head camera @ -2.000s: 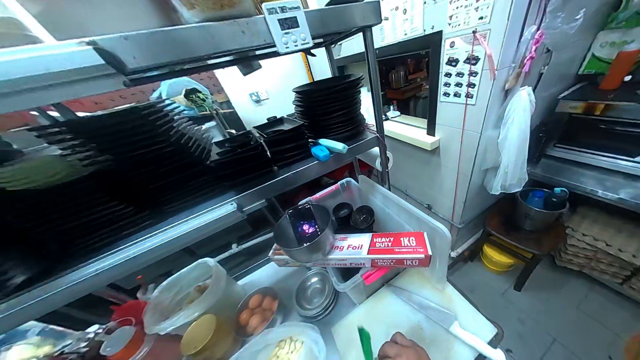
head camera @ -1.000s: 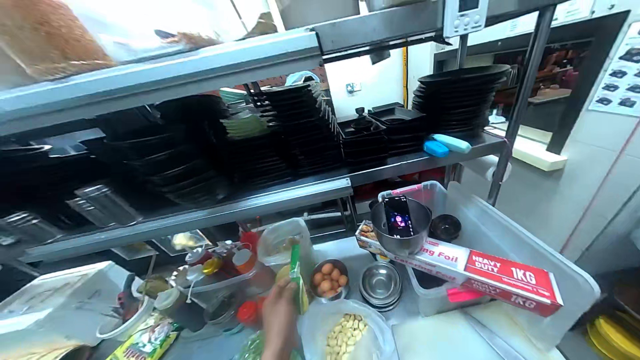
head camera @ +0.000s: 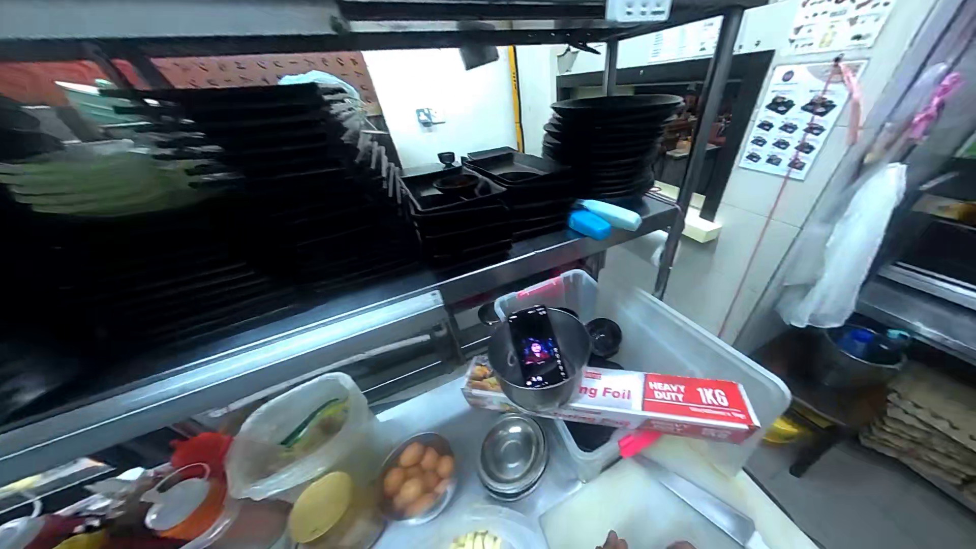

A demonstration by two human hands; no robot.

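Note:
At the bottom edge, over the white cutting board (head camera: pixel 587 499), a few fingertips of my left hand (head camera: pixel 612 540) show. A small bit of what looks like my right hand (head camera: pixel 681 544) is just right of them. The rest of both hands is out of frame, so what they hold is hidden. A knife (head camera: pixel 705 503) lies on the board's right side, its handle cut off by the frame. Left of the board are a bowl of peeled pale cloves (head camera: pixel 476 540), stacked steel bowls (head camera: pixel 513 455) and a bowl of brown eggs (head camera: pixel 415 479). A green-edged bag (head camera: pixel 313 423) sits inside a plastic-lined tub (head camera: pixel 255 457).
Behind the board, a foil box (head camera: pixel 671 400) lies across a clear plastic bin (head camera: pixel 686 343); a steel pot (head camera: pixel 499 358) holding a phone (head camera: pixel 537 347) rests there. Black plates (head camera: pixel 614 145) and trays fill the shelf (head camera: pixel 488 271) above. Sauce containers (head camera: pixel 183 499) stand at lower left.
One second ago a hand held a green-edged item beside the tub at the left; that hand has left there, and fingertips now show at the board. The view has swung right.

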